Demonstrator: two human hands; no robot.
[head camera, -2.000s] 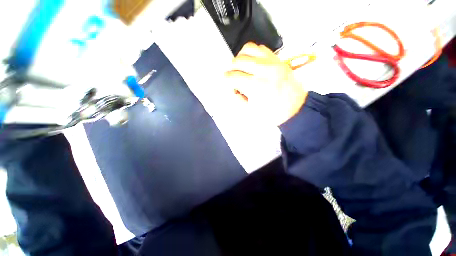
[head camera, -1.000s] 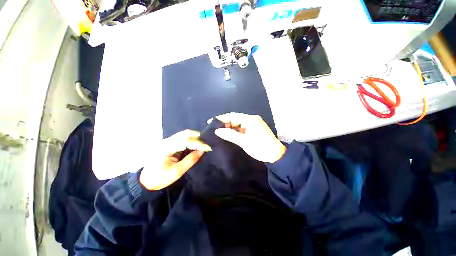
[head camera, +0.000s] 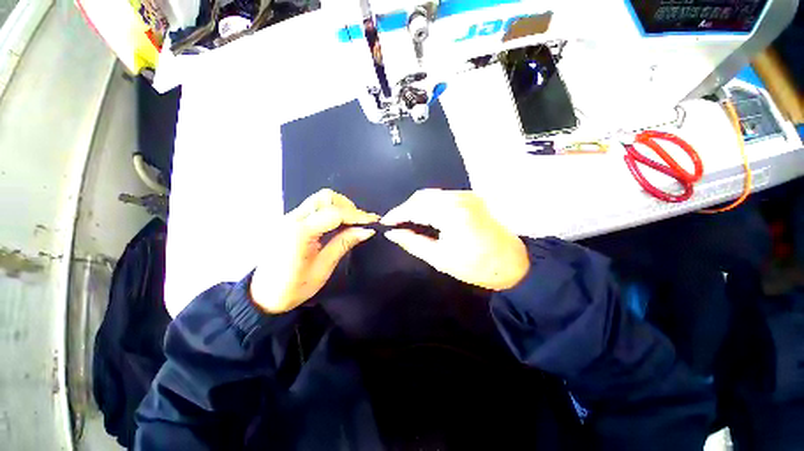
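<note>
A flat navy fabric panel (head camera: 339, 150) lies on the white machine table under the presser foot (head camera: 395, 132). In front of it, my left hand (head camera: 304, 251) and my right hand (head camera: 467, 238) meet at the fingertips. Both pinch a small dark navy piece (head camera: 383, 228) between thumbs and fingers, just over the panel's near edge. The piece looks folded or narrow; most of it is hidden by my fingers.
The white sewing machine (head camera: 591, 44) stands at the back. A smartphone (head camera: 539, 97) lies on its bed. Thread snips (head camera: 569, 148), red-orange scissors (head camera: 666, 167) and an orange cord (head camera: 747, 167) lie at the right. Dark cloth (head camera: 132, 326) hangs left of the table (head camera: 212, 194).
Two seconds ago my right hand was near the snips. Since one second ago, my hands have drawn closer together, and the small piece shows less between my fingers.
</note>
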